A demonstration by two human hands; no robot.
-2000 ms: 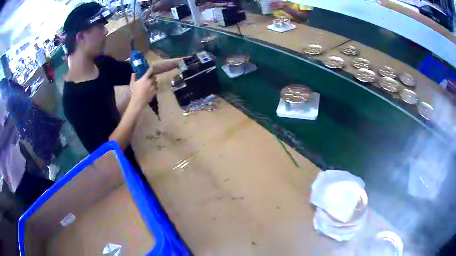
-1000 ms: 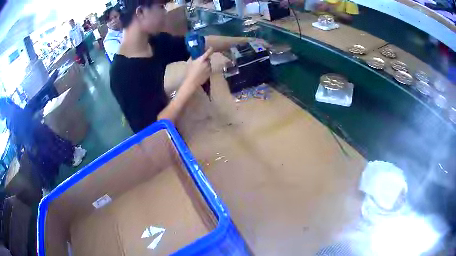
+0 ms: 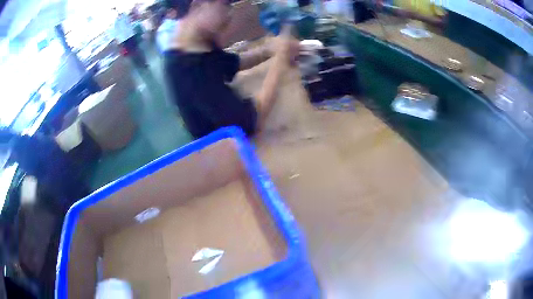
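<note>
Neither of my hands can be made out. A large blue plastic crate (image 3: 266, 185) lies nearest in front of me, lined with brown cardboard (image 3: 207, 219). A torn white label (image 3: 207, 257) lies on its bottom, and another pale patch (image 3: 147, 214) shows on its far wall. A white object (image 3: 114, 288), cut off by the lower edge, is in the crate's near left part; I cannot tell what it is. The view is blurred.
The tan bench (image 3: 345, 193) runs right of the crate. A neighbouring worker in black (image 3: 204, 87) stands beyond it near a black box (image 3: 332, 76). A plate-and-housing assembly (image 3: 415, 102) sits on the green belt (image 3: 461, 125). Bright glare hides the lower right.
The view has swung left and down, so the crate shows more fully. The white object has come into view at the lower edge. The wrapped stack is lost in glare. The neighbour's raised arm has shifted.
</note>
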